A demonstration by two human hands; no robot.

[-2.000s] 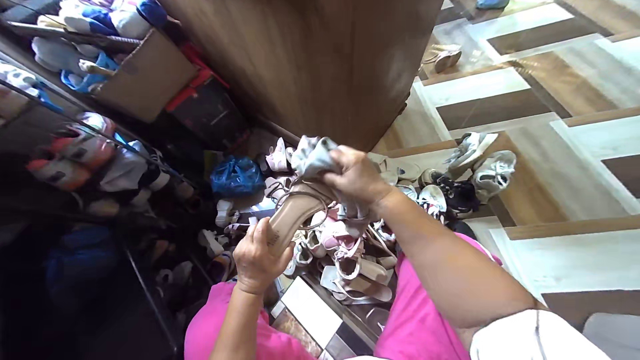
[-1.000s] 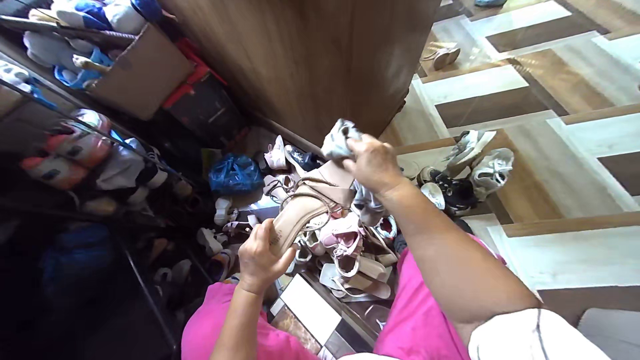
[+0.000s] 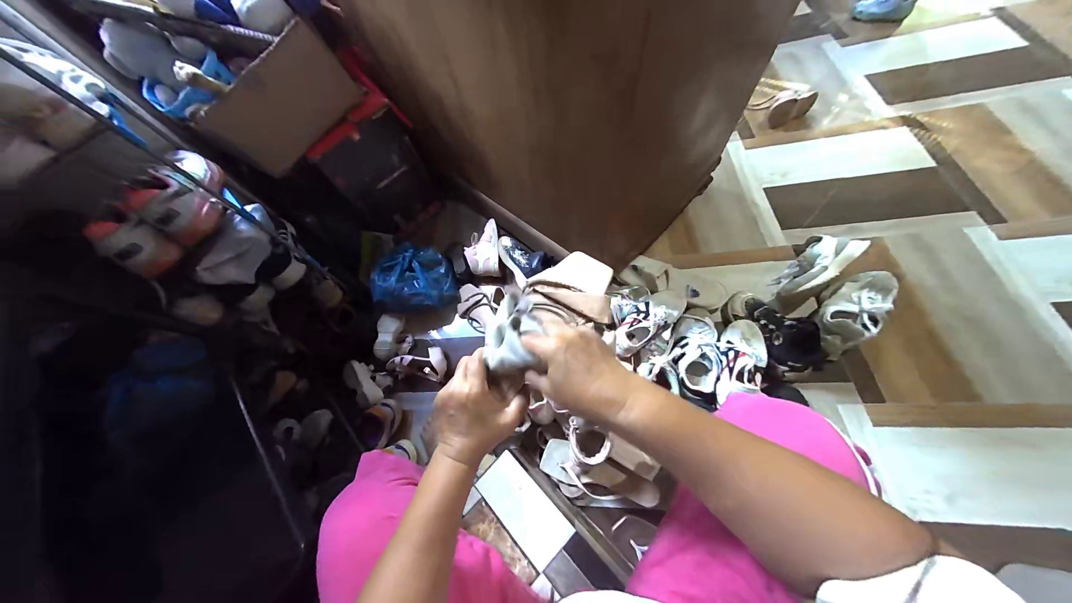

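A crumpled greyish-white cloth (image 3: 509,337) is bunched between my hands above the pile of shoes. My left hand (image 3: 476,409) grips it from below, and my right hand (image 3: 574,364) holds its right side. Just behind my right hand, a beige strappy sandal (image 3: 578,280) lies on the pile. White sneakers (image 3: 645,318) sit to the right of it. Below my right hand are pale sandals (image 3: 607,473), partly hidden by my arm. Whether anything else is inside the cloth is hidden.
A dark shoe rack (image 3: 243,410) with shoes stands on the left, beneath a cardboard box (image 3: 280,96). A blue plastic bag (image 3: 414,278) lies beside the pile. A wooden cabinet panel (image 3: 578,109) rises ahead. More sneakers (image 3: 858,310) stand on the patterned floor at right.
The beige sandal that my left hand held now lies on the pile. My right hand has come down with the cloth, and my left hand has moved right to take hold of it.
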